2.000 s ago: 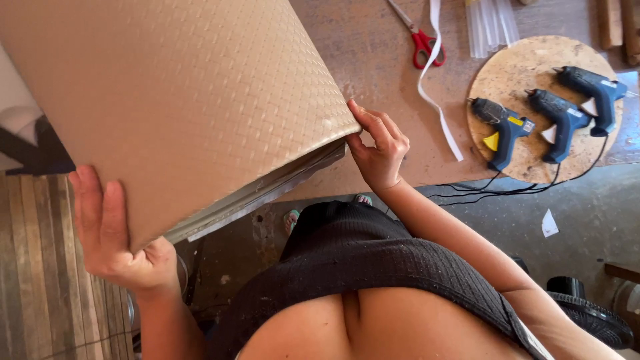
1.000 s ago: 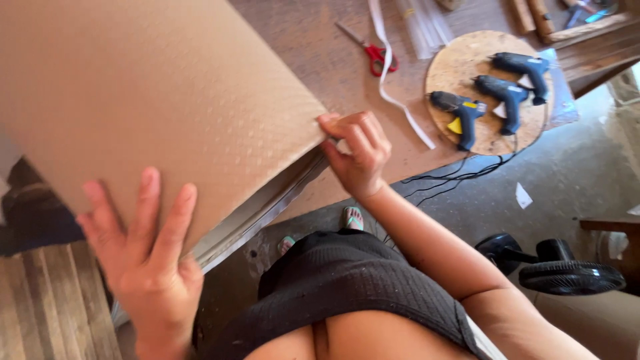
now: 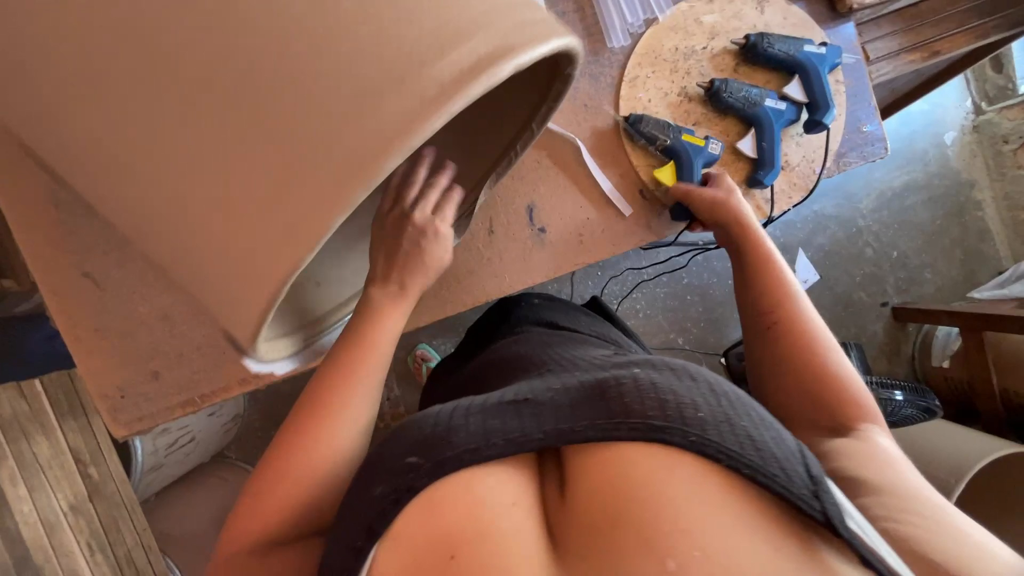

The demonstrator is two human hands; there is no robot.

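Observation:
A large tan cylinder (image 3: 264,120), seemingly of cardboard or covered in sheet material, lies on its side on the wooden table, its open end toward me. My left hand (image 3: 420,220) is at that opening with fingers spread and slightly blurred; whether it touches the rim cannot be told. My right hand (image 3: 712,204) grips the handle of a blue hot glue gun (image 3: 680,148) with a yellow trigger. That gun rests at the near left edge of a round wooden board (image 3: 668,60). Two more blue glue guns (image 3: 756,120) with white triggers lie beside it.
A white strip (image 3: 596,172) lies on the wooden table (image 3: 544,232) between cylinder and board. Clear glue sticks (image 3: 628,16) are at the top. Black cords (image 3: 680,260) hang off the table edge. A black fan (image 3: 904,400) stands on the floor at right, near another tan cylinder (image 3: 952,456).
My right hand has left the cylinder's edge and taken hold of the yellow-triggered glue gun. My left hand has moved from the outer surface to the opening. The cylinder's open end now faces me more.

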